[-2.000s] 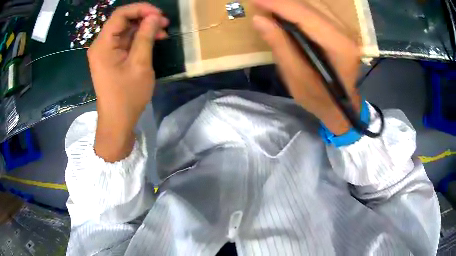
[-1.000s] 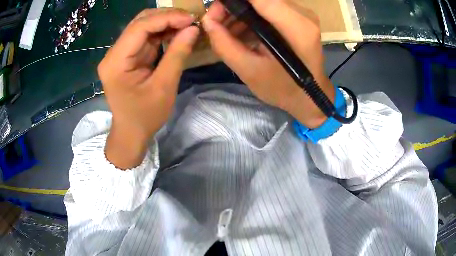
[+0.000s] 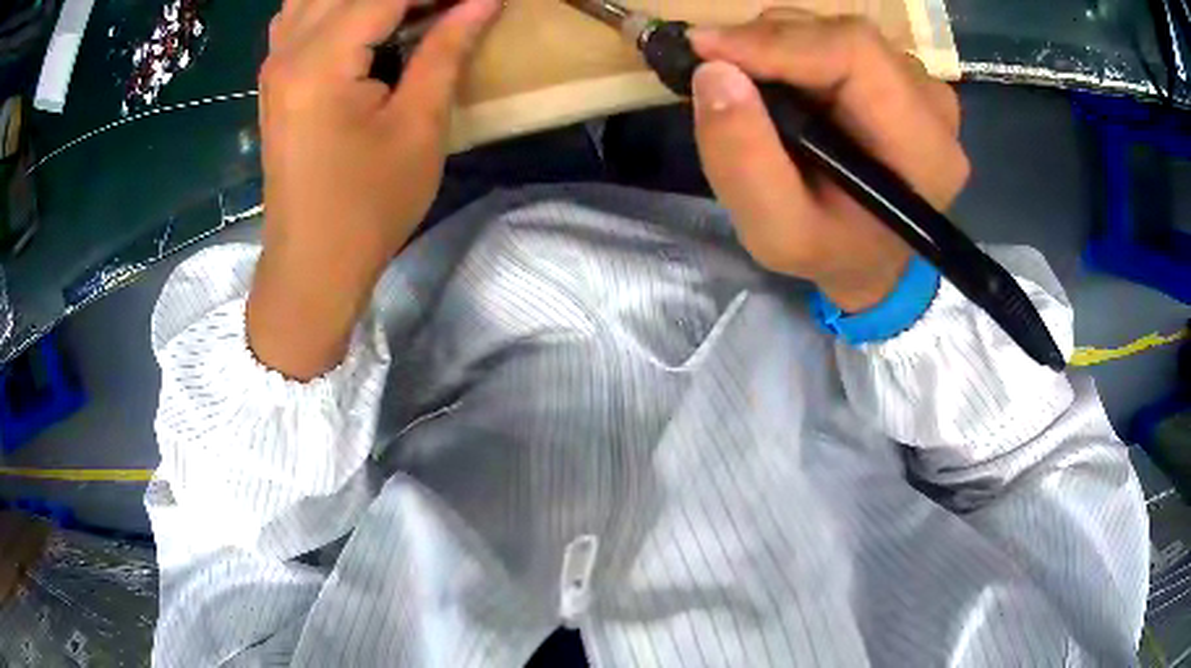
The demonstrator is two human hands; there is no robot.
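Observation:
My left hand (image 3: 346,170) is over the left edge of the tan board (image 3: 562,81), its fingertips partly cut off by the top edge. Its thumb and fingers are pinched together. The thin solder wire (image 3: 144,115) runs from the left across the mat to this hand. My right hand (image 3: 836,157) holds the black soldering iron (image 3: 901,215) like a pen. Its metal barrel points up and left over the board, and the tip is cut off by the top edge. No circuit board is visible.
The green mat (image 3: 131,170) lies to the left with a pile of tiny shiny parts (image 3: 163,52) and a white strip (image 3: 60,63). A blue wrist band (image 3: 882,311) is on my right wrist. Blue stands (image 3: 1123,196) are below the bench.
Since one second ago, my right hand has moved right and the iron's metal barrel has come into view. My left hand has moved slightly left and up, apart from the right hand.

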